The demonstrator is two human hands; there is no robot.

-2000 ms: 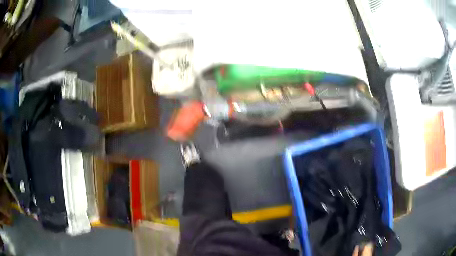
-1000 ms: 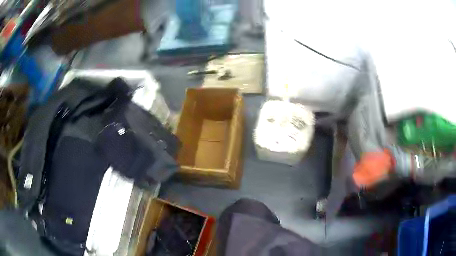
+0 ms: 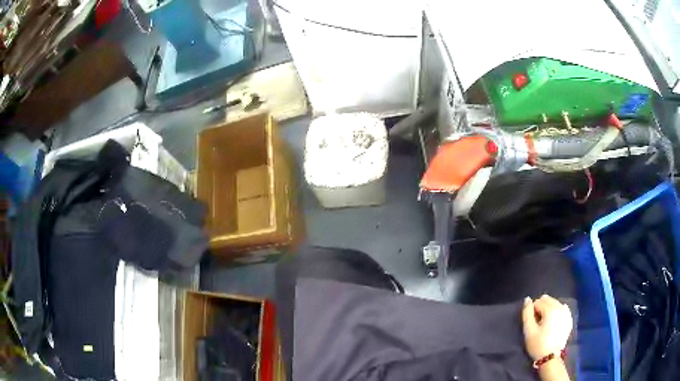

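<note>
A wide black fabric piece (image 3: 417,327) lies spread over my lap at the bottom centre. My right hand (image 3: 548,325), bare with a red bracelet, is at its right end with curled fingers closed on the fabric. My left hand is not in view. An orange-red nozzle (image 3: 456,165) on a grey hose stands just beyond the lap. A blue bin (image 3: 608,290) with black pieces inside is beside my right hand, cut off by the right edge.
Black backpacks (image 3: 74,275) lie on a pale stand at left. An open brown carton (image 3: 287,216) and a whitish tub of scraps (image 3: 347,195) stand on the floor ahead. A lower carton (image 3: 191,335) holds dark pieces. A green machine housing (image 3: 555,93) is at upper right.
The view swung left, then partly back right. My right hand, seen only as fingertips at the bin earlier, is now on the fabric at the lap. The fabric now spreads wider across the lap.
</note>
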